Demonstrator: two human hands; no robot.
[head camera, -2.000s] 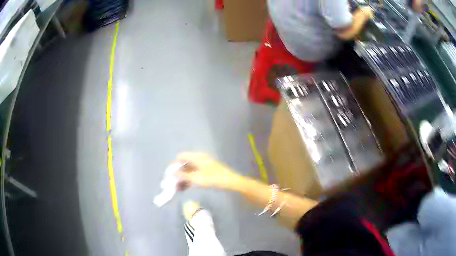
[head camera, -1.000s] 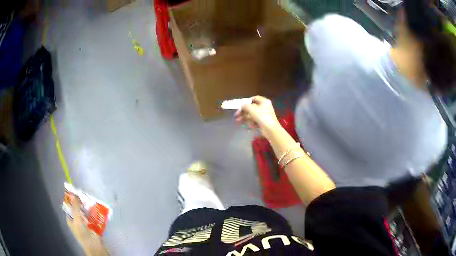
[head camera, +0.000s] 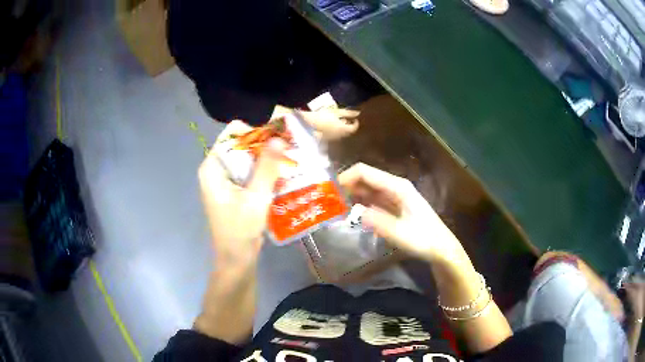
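An orange, red and white snack packet (head camera: 309, 207) is held up in front of me, with orange contents or print at its upper end. My left hand (head camera: 244, 191) grips it from the left side. My right hand (head camera: 392, 212) is at its lower right, fingers curled. A small white thing (head camera: 357, 214) shows by the right fingertips. I cannot tell whether the fingers hold it or whether it is part of the packet.
A person in black stands ahead; their hand (head camera: 336, 121) is behind the packet by a small white piece (head camera: 322, 101). A green bench (head camera: 488, 120) curves along the right, with a cardboard carton (head camera: 417, 152) beside it. Another person's leg (head camera: 569, 304) is lower right. A dark bag (head camera: 56, 215) lies left.
The packet has come up from the lower left in my left hand to the centre. My right hand has drawn back from over the carton to beside it. The view has turned towards the bench.
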